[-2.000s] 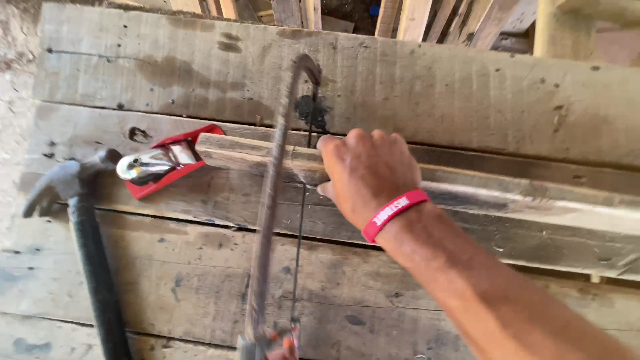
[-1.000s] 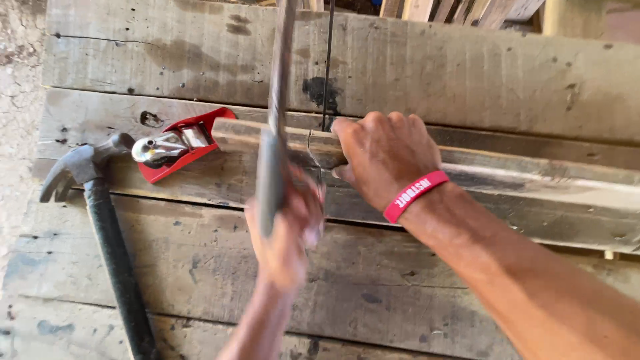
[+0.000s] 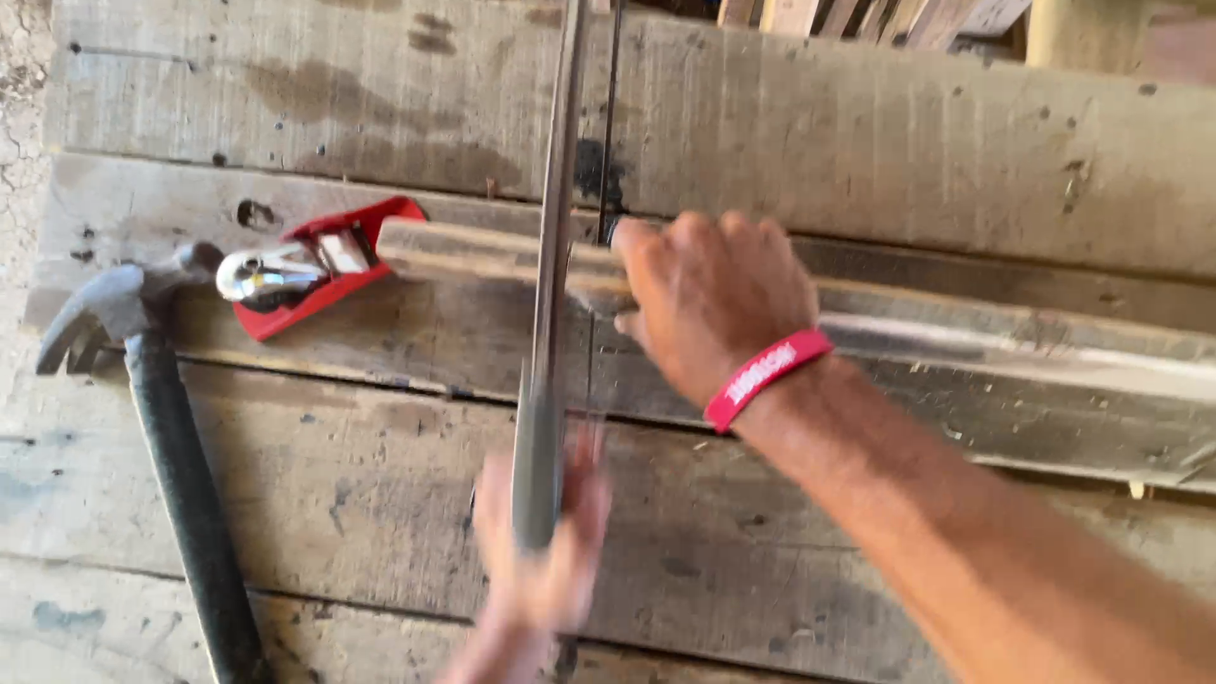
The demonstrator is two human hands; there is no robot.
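Note:
My left hand (image 3: pixel 546 541), blurred, is closed around the grey handle of a hacksaw (image 3: pixel 556 199) at the lower middle. The saw's frame passes above a long, narrow strip of wood (image 3: pixel 465 252), and its thin blade crosses the strip just left of my right hand (image 3: pixel 717 299). That hand wears a pink wristband and grips the strip from above, fingers over the far side and thumb on the near side. The strip's left end meets a red block plane (image 3: pixel 318 271) with a silver-coloured cap. Where blade and wood meet is partly hidden.
A claw hammer (image 3: pixel 180 456) with a dark handle lies at the left on the plank tabletop (image 3: pixel 902 142). Pieces of lumber (image 3: pixel 855 19) stand beyond the far edge. Gaps and a dark stain mark the planks.
The saw and my left hand have shifted along the blade line; since one second ago they have moved nearer the bottom of the view. My right hand stays on the wood strip.

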